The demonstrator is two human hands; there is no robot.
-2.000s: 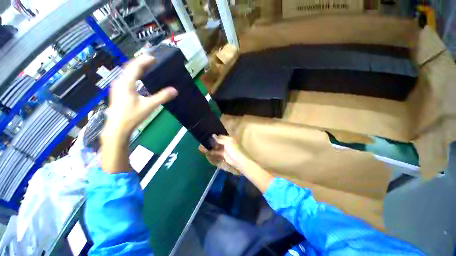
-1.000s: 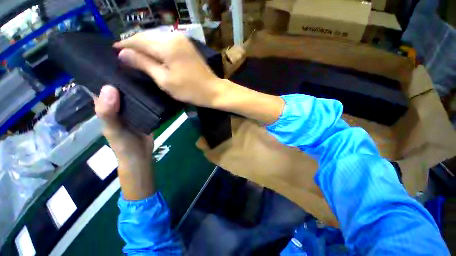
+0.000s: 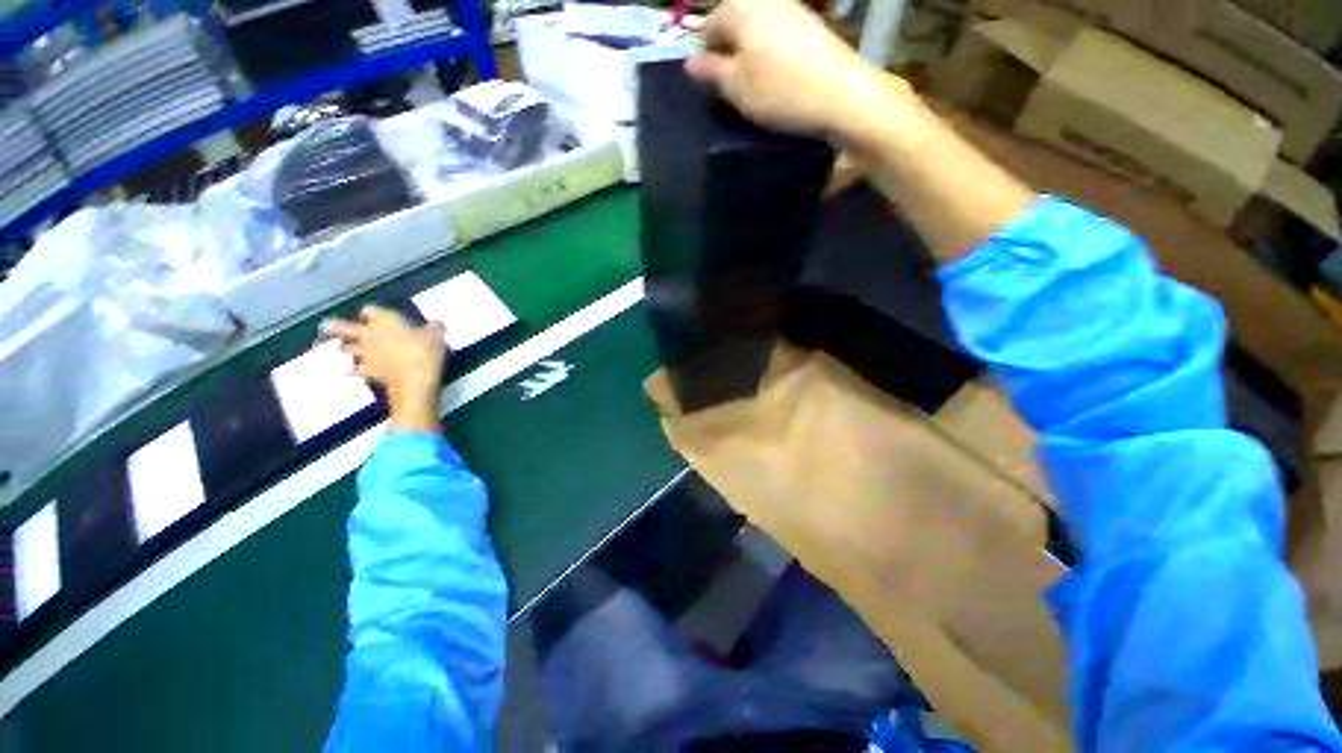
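Note:
Laid-out boxes (image 3: 165,478) form a row of alternating black and white rectangles along the far side of the green belt. My left hand (image 3: 390,353) is over this row, fingers apart, covering part of a white rectangle; whether it touches is hard to tell. A tall black box stack (image 3: 721,265) stands at the belt edge by the carton flap (image 3: 824,456). My right hand (image 3: 780,74) is at the top of the stack with its fingers closed on the upper black box. The hand hides part of the top, and single boxes are hard to tell apart.
The belt (image 3: 559,456) has a pale lengthwise strip and small white pieces (image 3: 545,378). White bins with plastic-bagged black parts (image 3: 346,174) stand behind. Packed black boxes (image 3: 868,309) lie in the carton at right. Brown cartons (image 3: 1148,125) are beyond. A blue rack is at upper left.
My left hand has let go of the black boxes and moved down to the row. My right hand has moved from those boxes to the stack. The view has turned, showing more belt.

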